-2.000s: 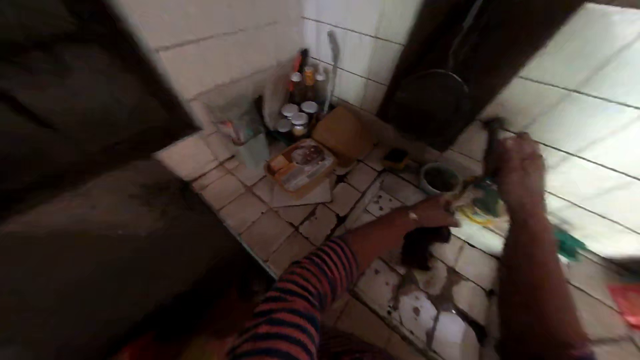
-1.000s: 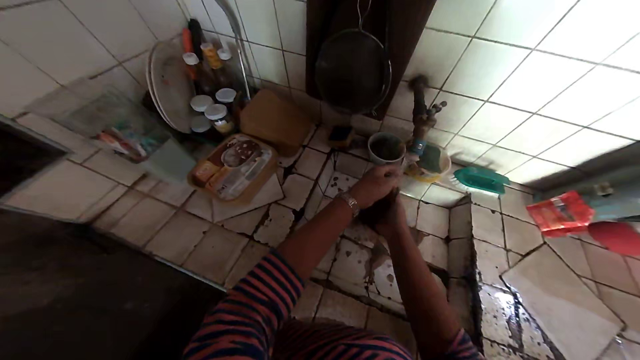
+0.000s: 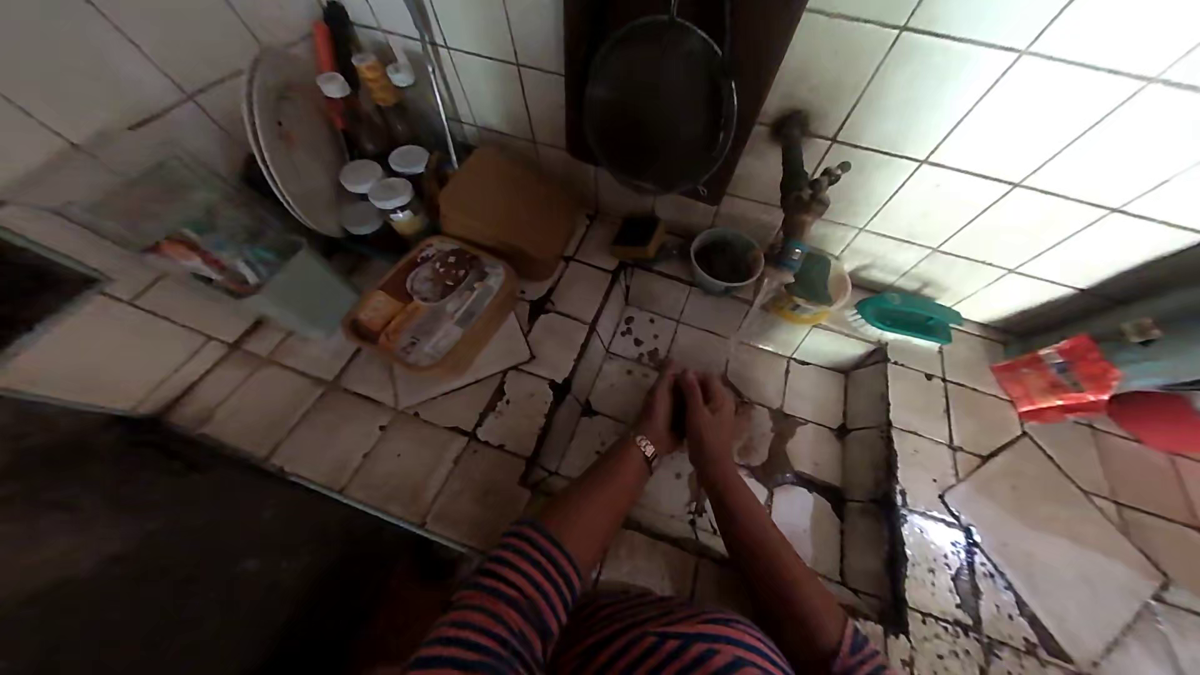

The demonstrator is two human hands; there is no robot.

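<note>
My left hand (image 3: 662, 412) and my right hand (image 3: 710, 417) are close together, low over the tiled sink basin (image 3: 609, 375). A dark thing, mostly hidden, is held between them; its kind cannot be made out. Behind them, water seems to run down from the old wall tap (image 3: 802, 202). Near the tap stand a small bowl with dark contents (image 3: 727, 260) and a tub (image 3: 814, 289) with a green pad in it. Brown wet stains mark the basin floor to the right of my hands.
Left of the basin are a lidded plastic box (image 3: 436, 305), several jars (image 3: 394, 199), plates (image 3: 295, 141) and a glass container (image 3: 309, 281). A strainer (image 3: 662, 103) hangs on the wall. On the right lie a green brush (image 3: 907, 317), a red packet (image 3: 1057, 378) and a loose tile (image 3: 1055, 548).
Two seconds ago my right hand was up at the tap, apart from my left; now both are together, lower over the basin. The view has shifted.
</note>
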